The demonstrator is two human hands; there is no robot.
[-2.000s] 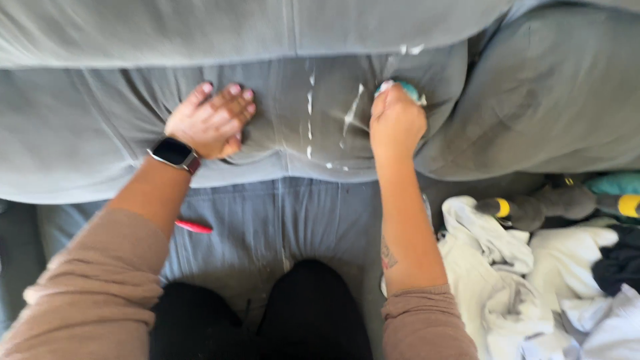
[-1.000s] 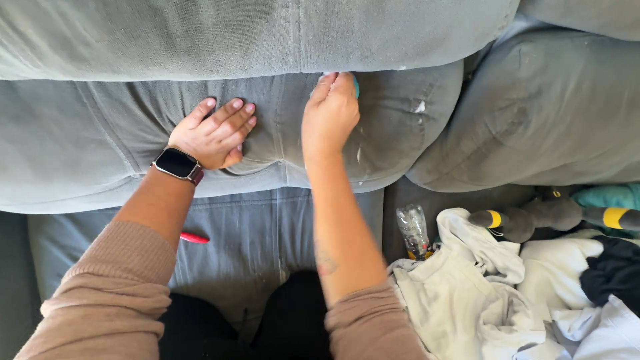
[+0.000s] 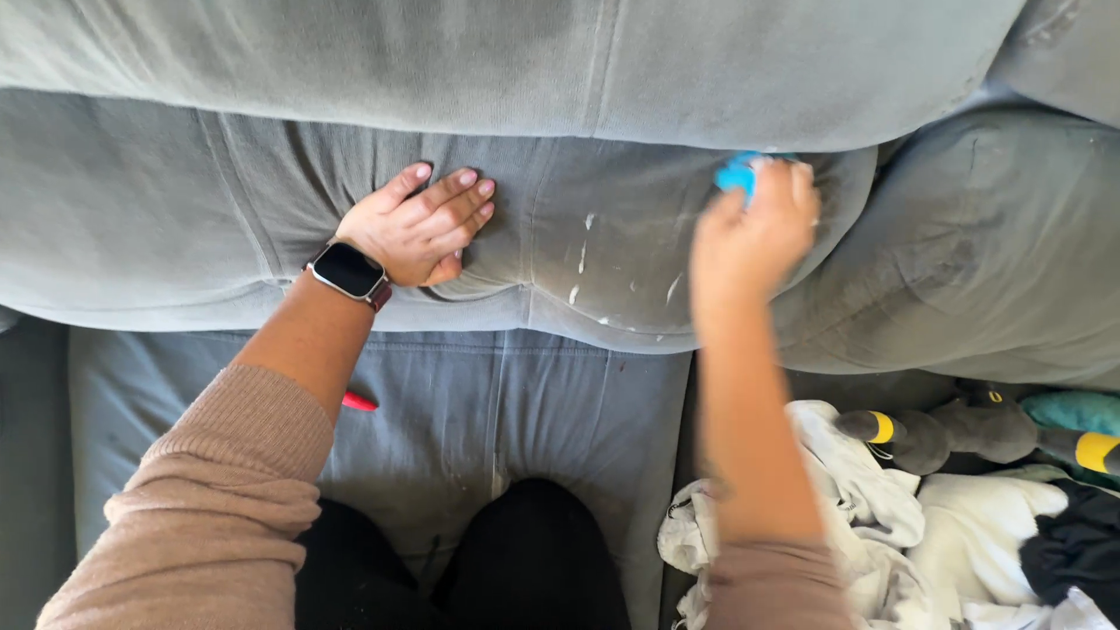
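My left hand (image 3: 420, 226) rests flat on the grey sofa back cushion (image 3: 612, 254), fingers extended and holding nothing. A smartwatch (image 3: 348, 269) is on that wrist. To the right, my right hand (image 3: 761, 227), blurred, grips a blue cloth or sponge (image 3: 739, 175) against the same cushion, just under the overhanging upper padding (image 3: 490, 70). White streaks (image 3: 583, 256) mark the fabric between the hands, over a darker patch. My fingers hide part of the blue item, so its kind is unclear.
A red object (image 3: 359, 402) lies on the sofa seat (image 3: 437, 437) beside my left forearm. White clothes (image 3: 980, 525), a black cloth (image 3: 1081, 542) and a grey plush item with yellow bands (image 3: 954, 433) are piled at the right. Another back cushion (image 3: 980, 254) bulges behind them.
My right hand has moved right across the cushion, still gripping the blue item. White streaks that it and the forearm covered a second ago show again. My left hand stays on the cushion.
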